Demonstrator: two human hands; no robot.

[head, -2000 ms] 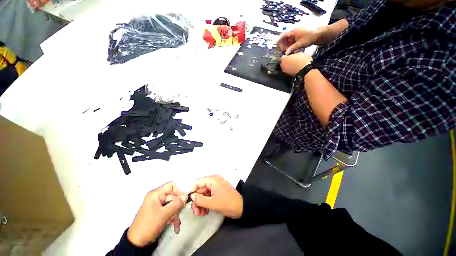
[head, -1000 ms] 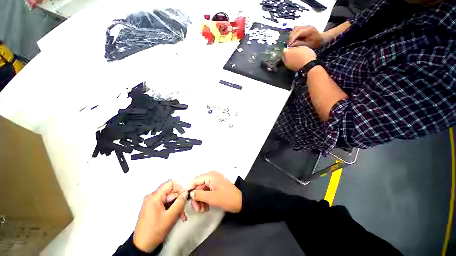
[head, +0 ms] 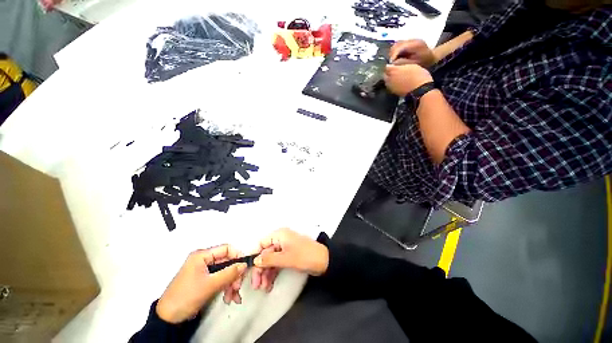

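Note:
A flat black strip (head: 230, 264) is held level between my two hands at the table's near edge. My left hand (head: 196, 281) grips its left part between thumb and fingers. My right hand (head: 290, 254) pinches its right end; whether a small fitting is there cannot be told. A loose pile of black strips (head: 194, 167) lies on the white table beyond my hands. Tiny bright fittings (head: 298, 155) are scattered right of the pile. A single black strip (head: 312, 114) lies apart, near the dark mat.
A coworker in a checked shirt (head: 517, 107) works at the right over a dark mat (head: 335, 84) with pale parts. A clear bag of strips (head: 201, 45) and a red and yellow packet (head: 302, 41) lie beyond. A cardboard box (head: 40, 241) stands at the left.
My left hand has shifted slightly left and its fingers have spread along the strip, so more of the strip shows. The coworker's hands have moved a little to the right.

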